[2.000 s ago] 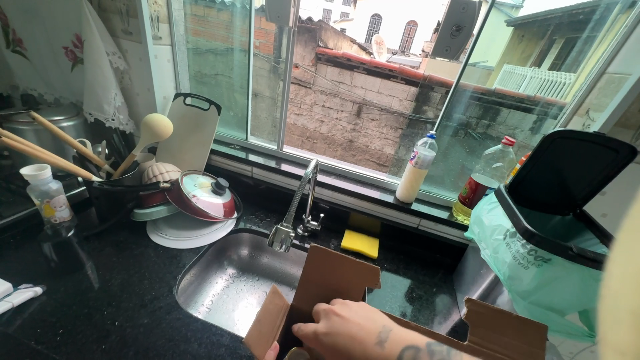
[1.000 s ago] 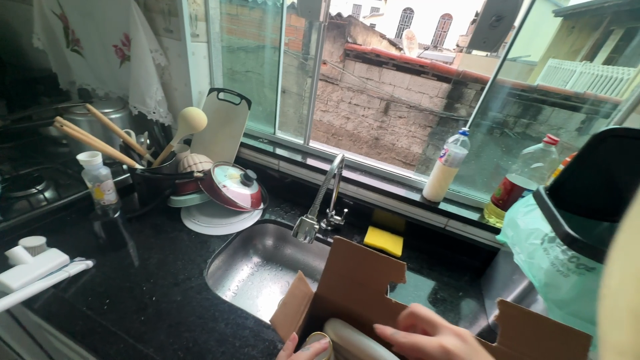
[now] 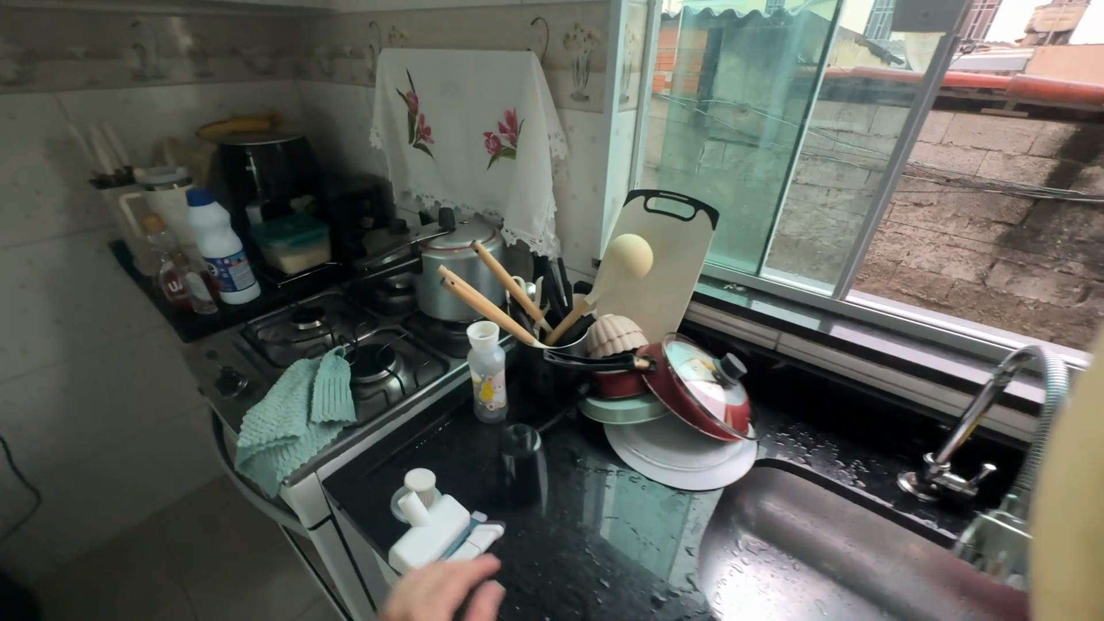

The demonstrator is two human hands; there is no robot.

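Observation:
My left hand (image 3: 444,591) is at the bottom edge, partly cut off, its visible fingers slightly apart with nothing seen between them. Just beyond the fingertips, a white plastic device (image 3: 429,533) lies on the black stone counter (image 3: 586,569), by a round white-capped piece (image 3: 420,485). Farther back stand a clear plastic bottle with a white top (image 3: 488,379) and an upturned dark glass (image 3: 523,461). My right hand is out of view.
Wooden-handled utensils (image 3: 496,302), a red lidded pan (image 3: 699,388) and white plates (image 3: 681,453) crowd the counter beside the steel sink (image 3: 828,552). A green cloth (image 3: 297,418) hangs over the gas stove's (image 3: 423,384) front edge. The faucet (image 3: 975,431) stands at right.
The view has swung left toward the stove. The cardboard box and my right hand have gone out of view; my left hand is now near the white plastic device.

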